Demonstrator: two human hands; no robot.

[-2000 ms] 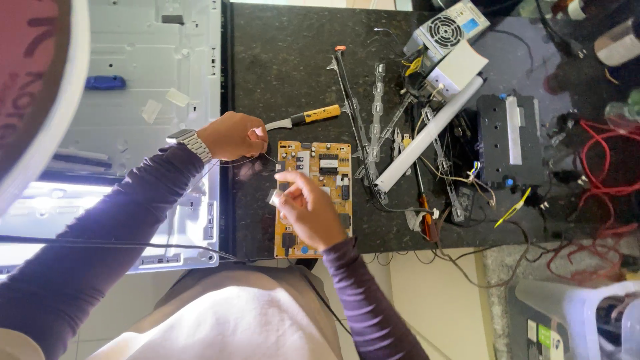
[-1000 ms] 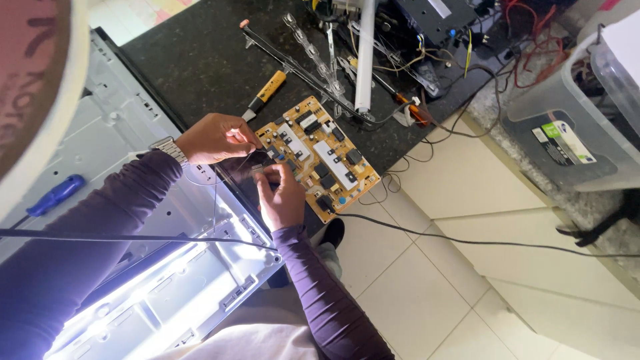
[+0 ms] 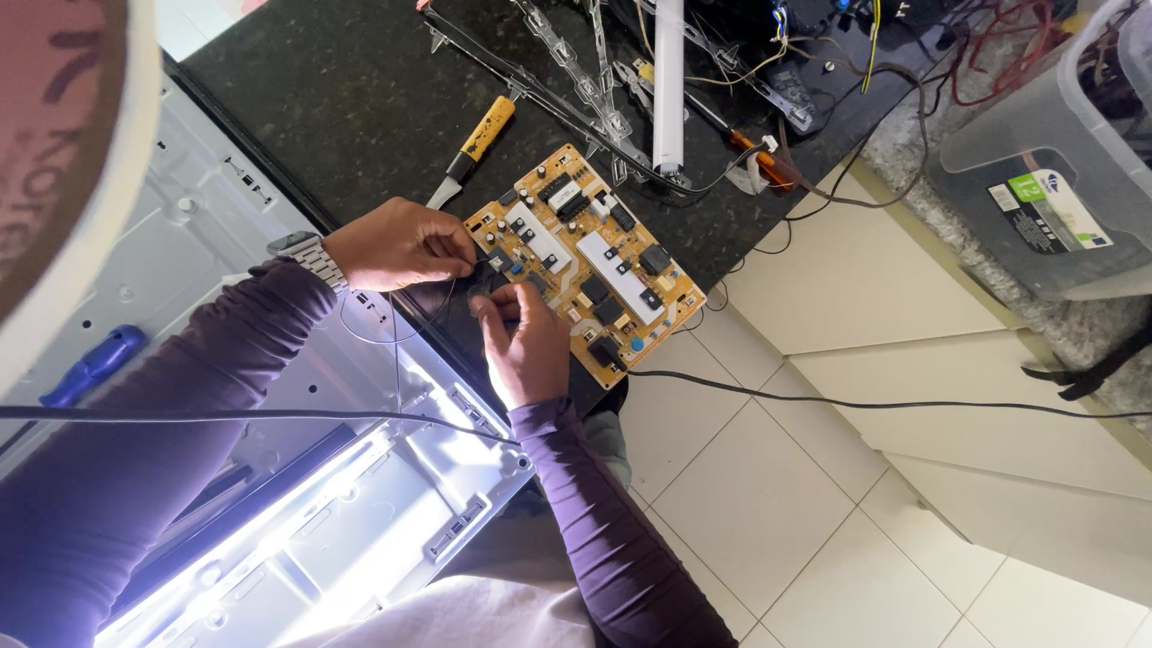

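Note:
A yellow-brown circuit board (image 3: 576, 261) with white heat sinks lies on the dark stone worktop, a black cable running from its lower corner. My left hand (image 3: 405, 247), a metal-banded watch at its wrist, pinches a thin wire (image 3: 396, 342) at the board's left edge. Just below it, my right hand (image 3: 522, 342) has thumb and forefinger close together beside the same edge; whether a small thing is between them cannot be told. The thin wire loops down over a white metal panel (image 3: 297, 360) with a lit strip. A yellow-handled knife (image 3: 481, 139) lies above my left hand.
A blue-handled screwdriver (image 3: 94, 364) lies on the panel. Clear plastic strips (image 3: 571, 67), a white tube (image 3: 668, 90), pliers (image 3: 634, 83) and an orange-handled screwdriver (image 3: 760, 162) crowd the worktop's back. A dark cable (image 3: 225, 415) crosses over my left sleeve. A clear plastic bin (image 3: 1008, 162) stands at right.
The view has swung and turned to the right. Both hands stay close together at the circuit board's left edge; my right hand was over the board two seconds ago.

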